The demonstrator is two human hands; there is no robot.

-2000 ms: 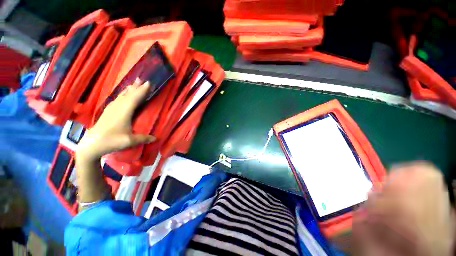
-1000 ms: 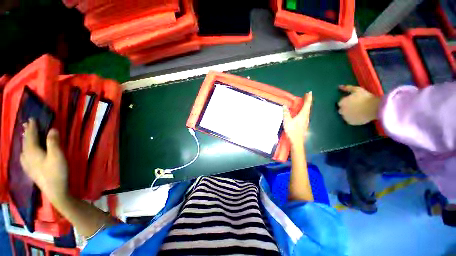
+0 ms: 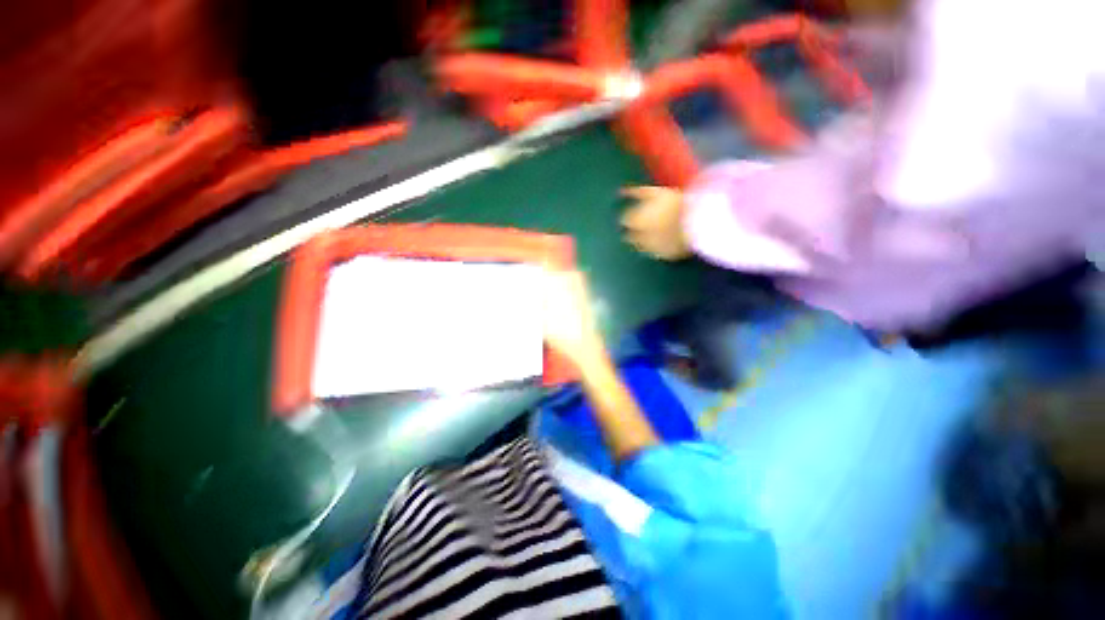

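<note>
The frame is blurred. A tablet with a plain white screen [image 3: 430,325] lies in an orange-red foam tray [image 3: 299,317] on the green bench [image 3: 170,424]. My right hand [image 3: 572,317] is at the right end of the tray, with fingers over the tablet's right edge; it appears to hold that end. My left hand is out of the picture. A white cable [image 3: 327,515] runs from near the tray's lower left corner down to the bench's front edge.
Upright foam trays [image 3: 73,521] stand at the lower left. Stacked foam trays [image 3: 133,182] are at the upper left behind the pale rail [image 3: 400,188]. A co-worker's hand [image 3: 656,223] and pink sleeve reach in from the right, near more trays. A blue stool [image 3: 654,394] is below.
The view has swung right, so my left hand and the tablet it touched have left the picture. My right hand remains at the tray's right end. The co-worker's arm appears closer.
</note>
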